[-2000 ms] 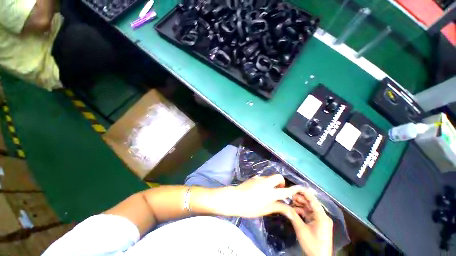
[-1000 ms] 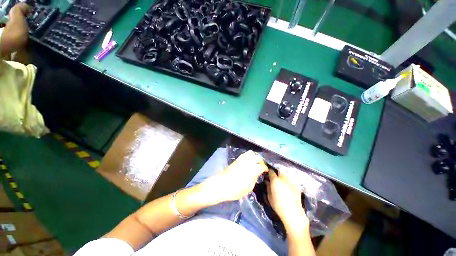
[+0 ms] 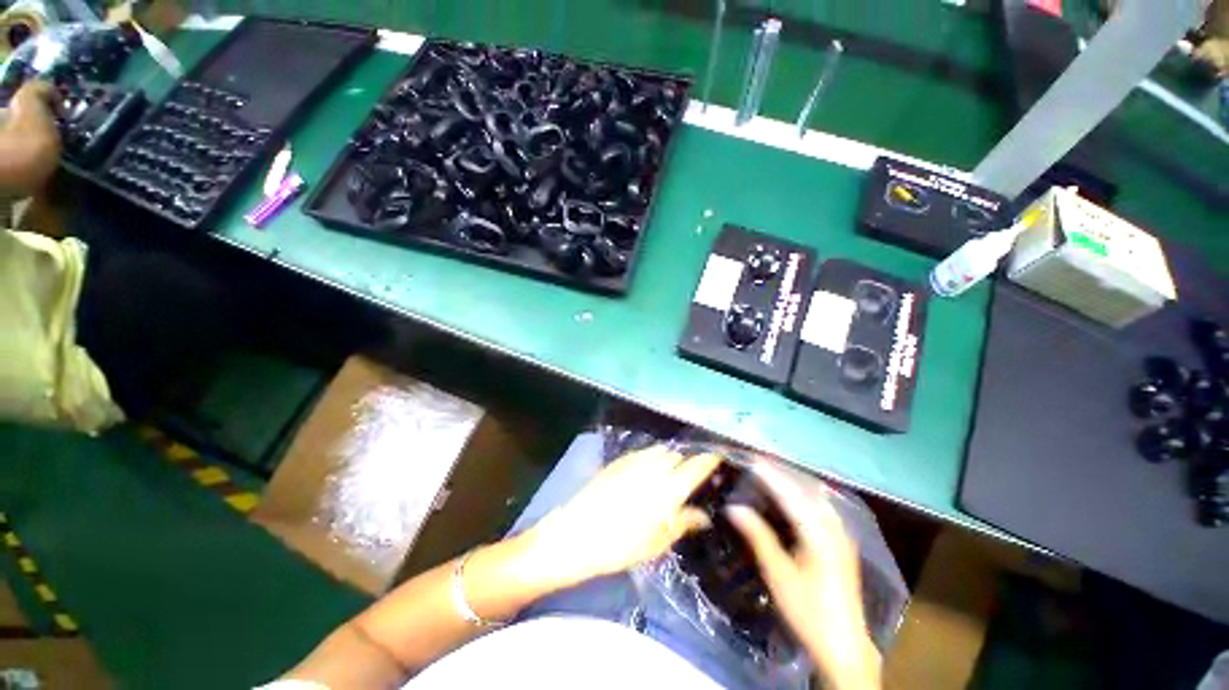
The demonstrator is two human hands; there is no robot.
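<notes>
A clear poly bag (image 3: 869,573) lies open on my lap, with black moulded parts (image 3: 728,559) inside it. My left hand (image 3: 640,506) is at the bag's left side, its fingertips over the black parts. My right hand (image 3: 809,553) is at the right side of the same parts, fingers spread and blurred. The two hands are a little apart. Whether the left fingertips pinch a part cannot be made out.
The green bench (image 3: 512,324) bears a parts tray (image 3: 324,202) of black loops, a slotted tray (image 3: 270,68), two flat black boxes (image 3: 857,344), a white bottle (image 3: 973,262), a white carton (image 3: 1098,270) and a dark mat (image 3: 1031,431). A scrap carton (image 3: 310,458) stands below. A neighbour's sleeve (image 3: 47,330) is at left.
The hands were together at the fingertips over the bag; now they are apart, down at the black parts. The right hand has opened. The camera view has turned, shifting the bench things leftward.
</notes>
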